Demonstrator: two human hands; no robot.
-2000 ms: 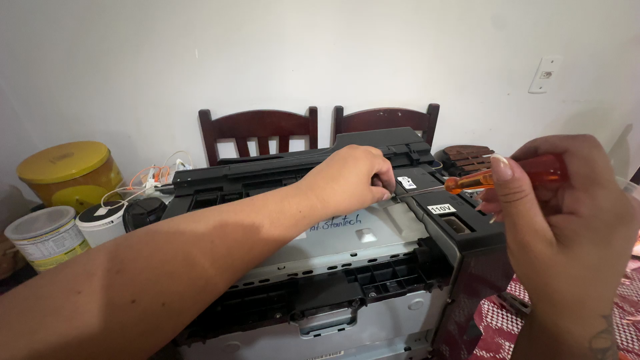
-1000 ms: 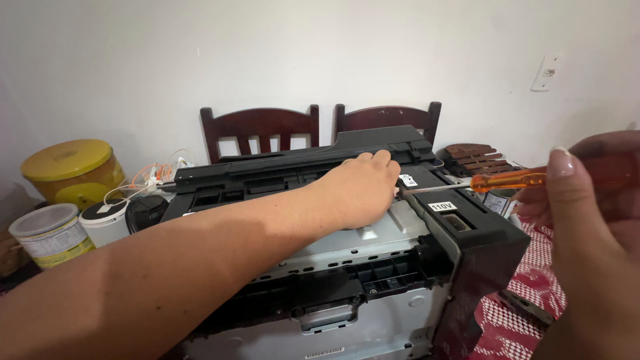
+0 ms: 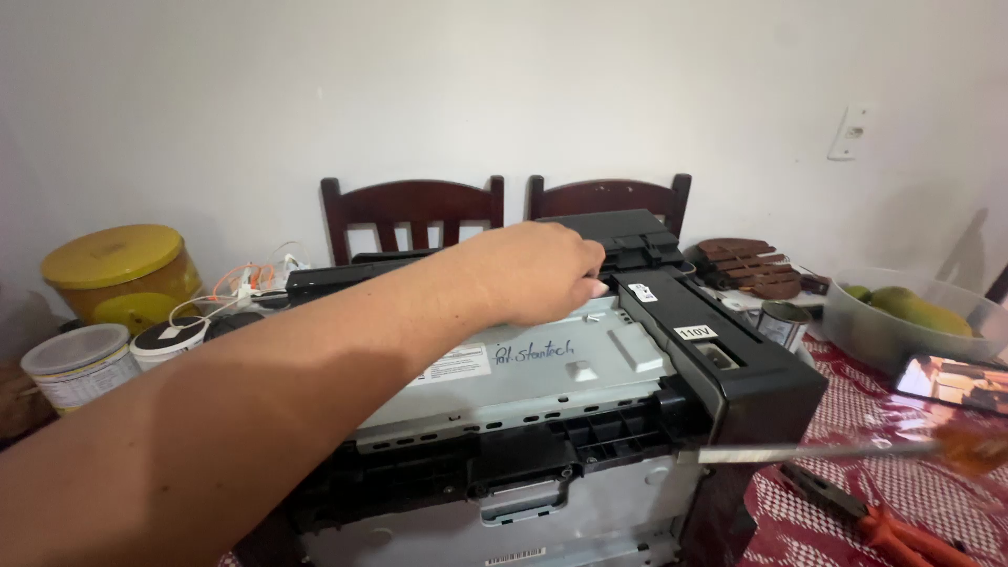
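Note:
A partly opened black printer (image 3: 760, 378) has its grey metal panel (image 3: 543, 370) facing up, with handwriting, a label and a small loose-looking screw (image 3: 591, 317) on it. My left hand (image 3: 551, 272) reaches across to the panel's far right edge, fingers curled and thumb tip low; whether it holds anything is hidden. A flat-blade screwdriver (image 3: 819, 452) extends in from the right, its blade tip near the printer's front right corner and its orange handle blurred. My right hand is outside the picture.
Red-handled pliers (image 3: 890, 528) lie on the red patterned tablecloth (image 3: 850, 402). At right are a lit phone (image 3: 957, 382), a plastic bowl (image 3: 906, 327) of fruit and an open can (image 3: 783, 323). Tubs (image 3: 79, 366) and cables (image 3: 252, 283) stand left, chairs (image 3: 413, 189) behind.
The screwdriver has drawn back from the printer's top, where its shaft reached toward my left hand, to the lower right. My right hand has left the view.

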